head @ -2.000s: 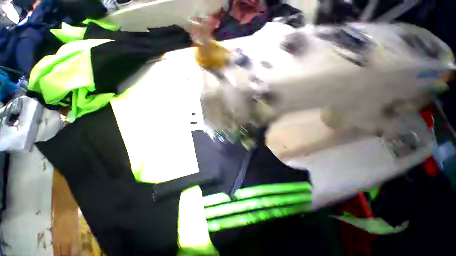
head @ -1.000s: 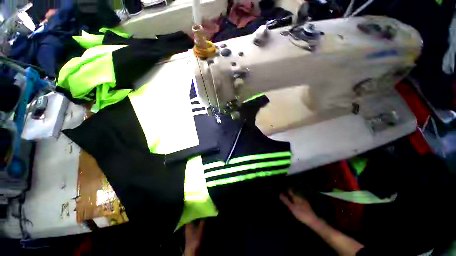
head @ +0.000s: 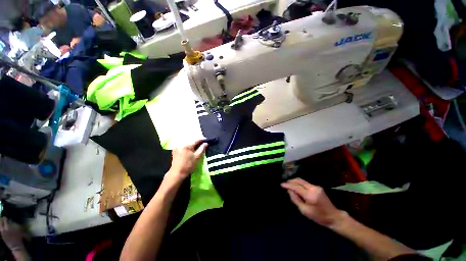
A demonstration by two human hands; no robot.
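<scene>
A black panel with green and white stripes [head: 245, 159] lies at the front of the cream-white JACK sewing machine [head: 286, 56], partly under its needle area. White and neon-green fabric [head: 171, 114] joins black fabric on the left. A thin dark stick-like line [head: 233, 137] lies on the panel. My left hand [head: 188, 157] pinches the fabric's dark edge left of the stripes, thumb and finger together. My right hand [head: 309, 198] is right of the striped panel's lower part, fingers curled over dark fabric; whether it grips anything is unclear.
A neon-green and black pile [head: 115, 92] lies at the back left. A white box [head: 75, 127] and brown cardboard [head: 118, 186] are on the left table. Another person [head: 74, 30] works at the upper left, and part of another hand [head: 13, 233] shows at the lower left. Red crate edges are right.
My left hand has moved up from the lower edge onto the fabric and closed on it. My right hand shows more fully, with fingers curled. The view has shifted, and more of the machine shows.
</scene>
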